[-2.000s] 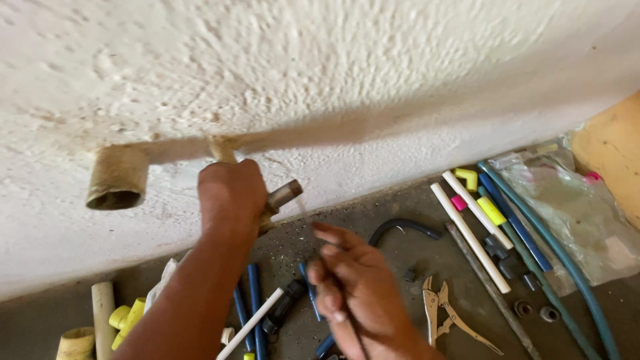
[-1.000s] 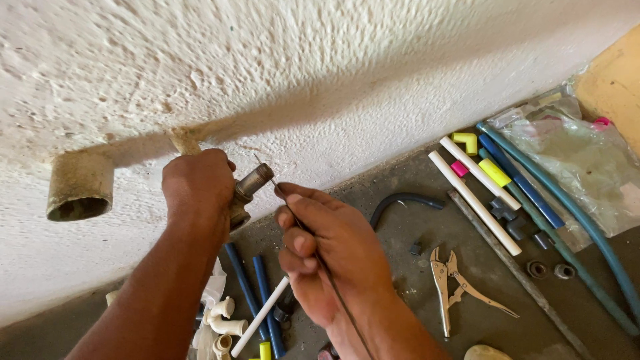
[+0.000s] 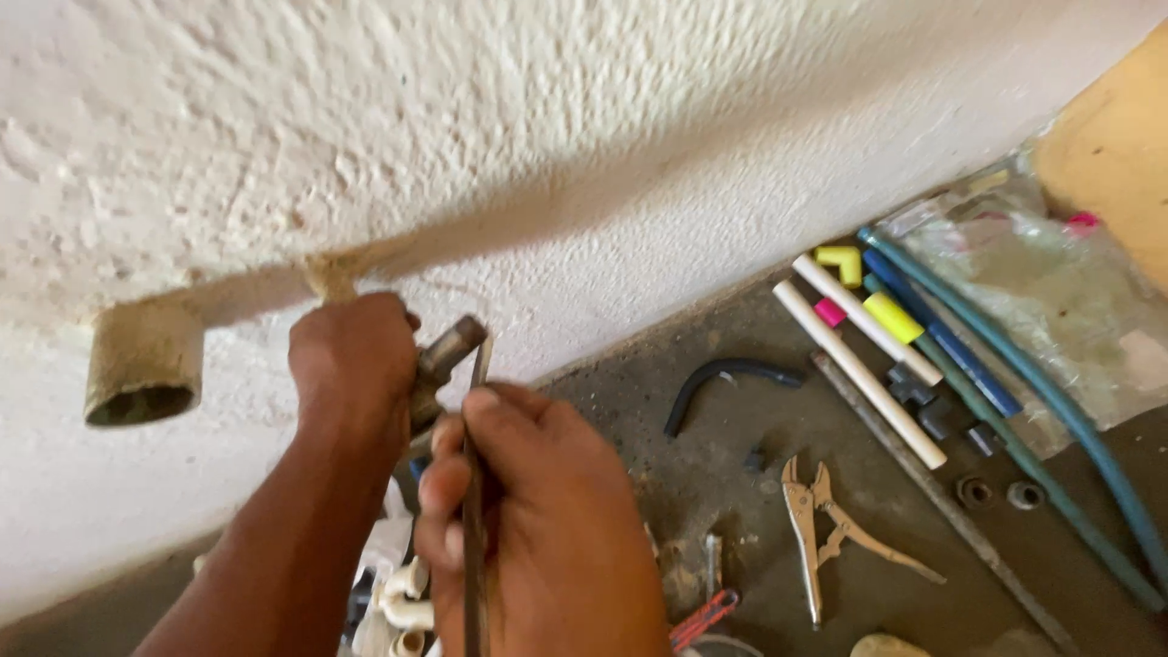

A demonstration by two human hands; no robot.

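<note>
At the rough white wall, my left hand (image 3: pixel 354 360) is closed around a metal pipe fitting (image 3: pixel 449 351) whose short threaded end sticks out to the right. The fitting meets a stub (image 3: pixel 330 278) coming from the wall. My right hand (image 3: pixel 538 493) grips a thin dark metal rod or blade (image 3: pixel 474 547), its narrow tip close beside the fitting's threaded end; whether they touch is unclear. Left of my left hand, a wide open-ended pipe (image 3: pixel 146 365) juts from the wall. My fingers hide part of the fitting.
On the dark floor lie locking pliers (image 3: pixel 808 538), a curved black hose (image 3: pixel 730 367), white pipes (image 3: pixel 858 374), a yellow elbow (image 3: pixel 841 263), a long metal rod (image 3: pixel 940 497) and a teal hose (image 3: pixel 1031 297). A clear plastic bag (image 3: pixel 1013 237) is by the wall. White fittings (image 3: pixel 406 598) lie below my arm.
My right hand has come up beside the fitting, and the rod's tip has moved to its threaded end. My left hand keeps its hold on the fitting. The view has shifted somewhat.
</note>
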